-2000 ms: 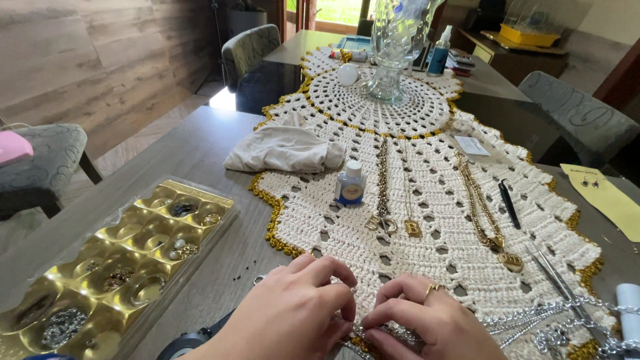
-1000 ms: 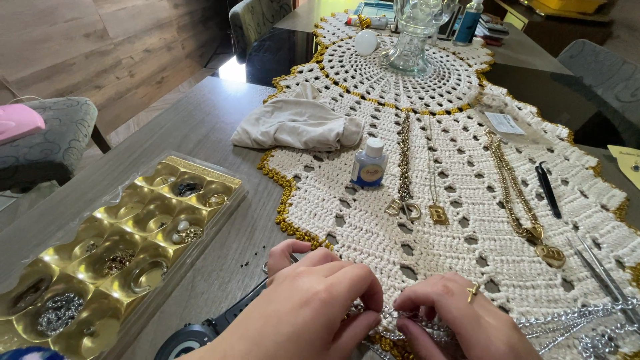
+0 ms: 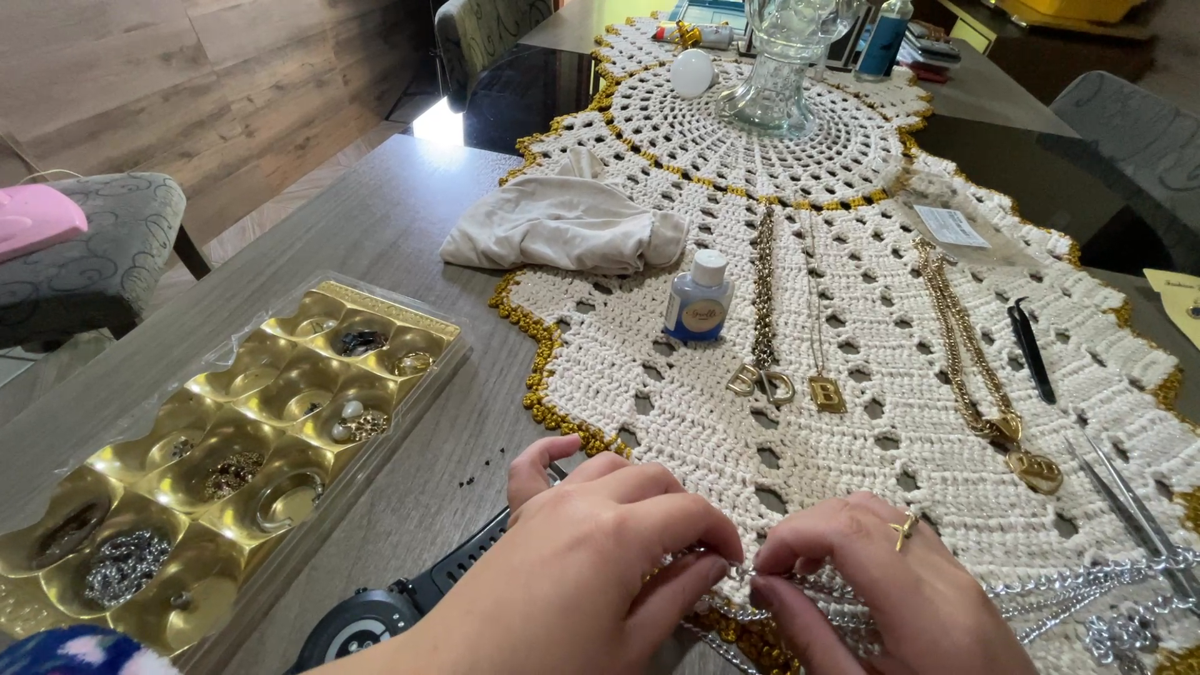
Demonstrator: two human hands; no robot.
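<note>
My left hand (image 3: 609, 544) and my right hand (image 3: 872, 581) pinch a silver-coloured chain (image 3: 1050, 586) between thumbs and forefingers, their fingertips almost touching over the near edge of the white crocheted runner (image 3: 675, 403). More of the chain lies under and right of my right hand, by metal tweezers (image 3: 1130, 506). Beyond my hands rest a gold-coloured necklace with letter pendants (image 3: 764, 300), a thin necklace with a square pendant (image 3: 827, 394) and one with a round pendant (image 3: 1034, 471). Black tweezers (image 3: 1031, 352) lie to the right.
A gold plastic tray (image 3: 281, 403) of jewellery parts sits at left, a black watch (image 3: 361, 623) beside my left wrist. A small blue bottle (image 3: 700, 298), a beige cloth (image 3: 572, 225), a glass vase (image 3: 773, 94), a white ball (image 3: 692, 73) and a blue bottle (image 3: 883, 37) stand or lie further back.
Both hands stay close together at the chain, with only small finger movements. The view has shifted somewhat.
</note>
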